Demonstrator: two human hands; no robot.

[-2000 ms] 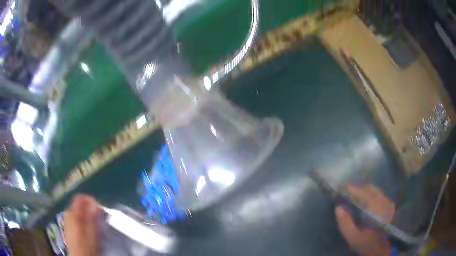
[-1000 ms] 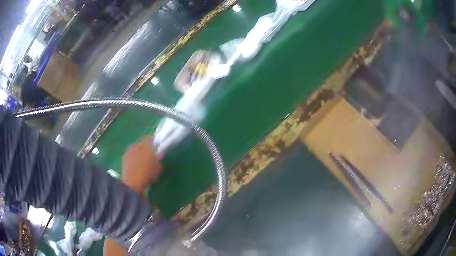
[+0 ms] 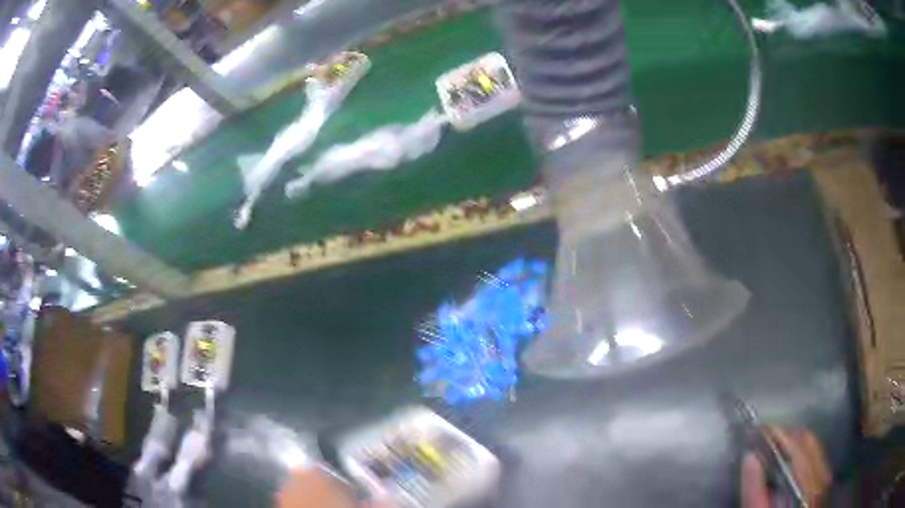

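Observation:
A white power strip housing, blurred, is at the bottom centre with coloured parts inside. My left hand is at its lower left edge, cut off by the frame, and holds it. A clear plastic bag lies left of the housing. My right hand is at the lower right, shut around a dark pen-like soldering iron whose tip points up and left. A pile of blue disc components lies on the dark mat behind the housing.
A clear fume cone on a grey hose hangs right of the pile. Two more housings with bagged cords lie at left. Housings lie on the green belt beyond the rusty rail. A cardboard tray is at right, a brown box at left.
The view has swung back from the belt to the bench. My left hand was over the belt by a bagged cord; now it is at a housing on the mat. My right hand is in view again.

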